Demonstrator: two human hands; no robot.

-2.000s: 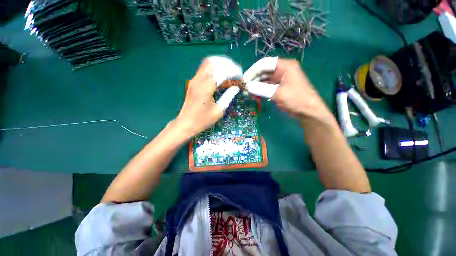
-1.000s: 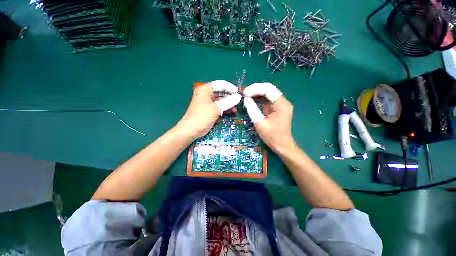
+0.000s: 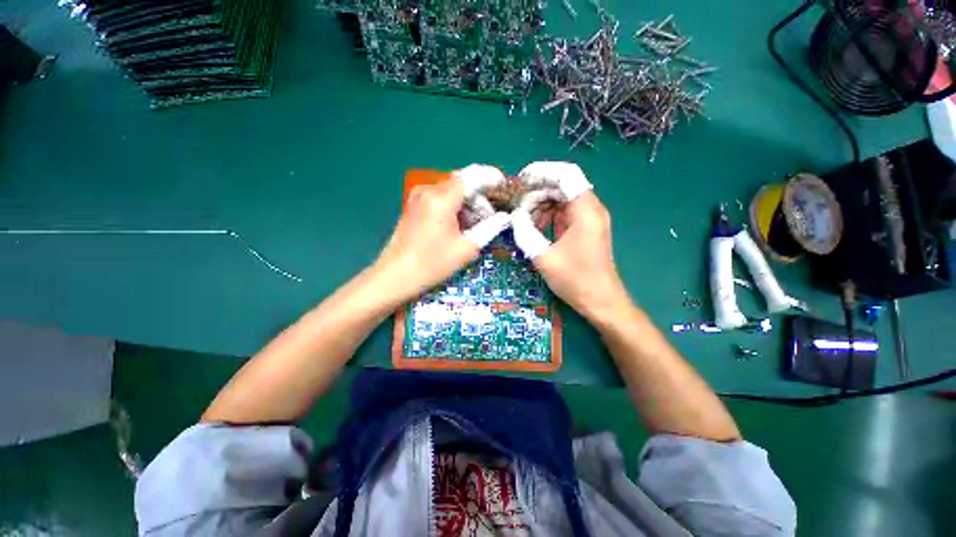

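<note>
A green circuit board panel [image 3: 482, 304] lies on the orange fixture [image 3: 477, 364] in front of me. My left hand [image 3: 438, 222] is over the panel's upper left, with white finger cots on thumb and fingers. My right hand [image 3: 566, 236] is over its upper right, also with white cots. The fingertips of both hands meet above the fixture's top edge. Something small and brownish, likely a twisted wire, shows between them. The fingers hide most of it, so which hand grips it is hard to tell.
A heap of twisted wires [image 3: 618, 89] and board panels [image 3: 451, 47] lie at the top. A board stack [image 3: 189, 52] is upper left. A solder wire [image 3: 126, 231] trails at left. White-handled cutters [image 3: 723, 281], a solder reel [image 3: 812, 215] and a black box [image 3: 830, 351] are at right.
The view has shifted since the oldest frame. Since one second ago, the thin wire that stuck up above my fingertips no longer shows there, and my fingers have curled closer together.
</note>
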